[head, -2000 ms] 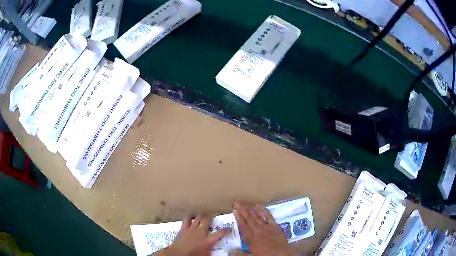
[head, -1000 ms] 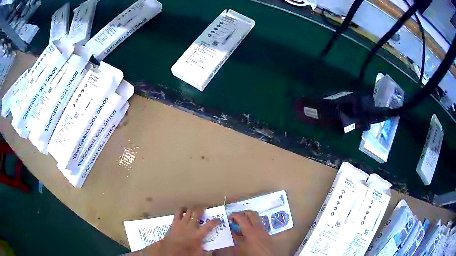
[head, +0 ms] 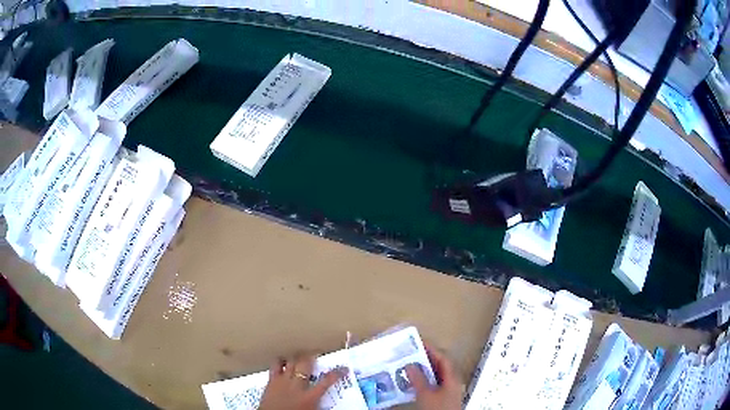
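A clear tray pack (head: pixel 394 352) with blue-grey contents lies at the bottom centre, near the worktop's front. A white printed leaflet (head: pixel 228 394) runs out to its left, and a folded part overlaps the pack's left portion. My left hand (head: pixel 296 388) holds the leaflet at the fold, thumb towards the pack. My right hand (head: pixel 440 386) grips the pack's right end, thumb on top and other fingers partly hidden behind the edge. A small blue patch shows between my hands. The picture's lower edge cuts off both hands.
Overlapping white cartons (head: pixel 120 232) lie at left on the brown worktop (head: pixel 264 276). At right are upright cartons (head: pixel 532 344) and leaning packs (head: pixel 612 372). The green belt (head: pixel 376 128) carries spaced cartons and packs. A black device (head: pixel 488 200) with cables hangs in front.
My right hand has moved from the pack's middle to its right end. The left hand stays on the leaflet, slightly lower. The view has shifted, and belt items appear further left.
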